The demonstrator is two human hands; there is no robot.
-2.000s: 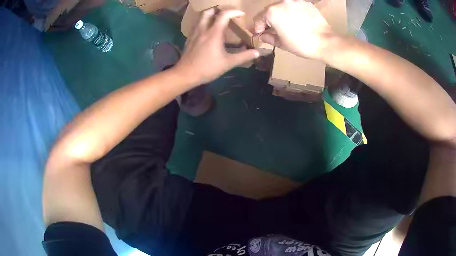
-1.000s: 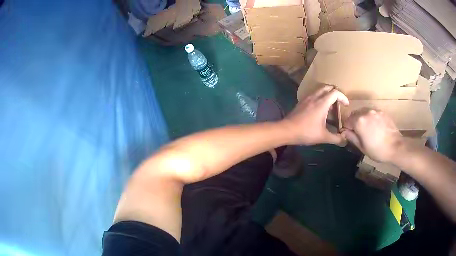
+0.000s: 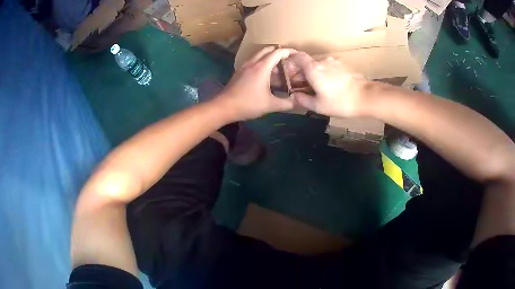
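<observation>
A brown box blank (image 3: 322, 28) lies at the top centre with its large lid panel spread out behind my hands. My left hand (image 3: 257, 84) grips the upright side wall (image 3: 286, 76) at the blank's left end, thumb in front and fingers behind. My right hand (image 3: 330, 87) is on the inner side of the same wall, its fingertips at the corner flaps, partly hidden. The work pile of blanks (image 3: 356, 135) shows its slotted edges below the box blank.
A water bottle (image 3: 132, 65) lies on the green floor at upper left. Formed boxes (image 3: 208, 20) stand behind. A blue sheet (image 3: 39, 141) hangs at left. A cardboard piece (image 3: 288, 228) lies between the legs. Yellow-black tape (image 3: 398, 174) and another person's shoes (image 3: 474, 25) show at right.
The view has swung left and right again, shifting everything. Both hands stay at the blank's left end; the right fingers now lie against the upright wall, near the left fingertips.
</observation>
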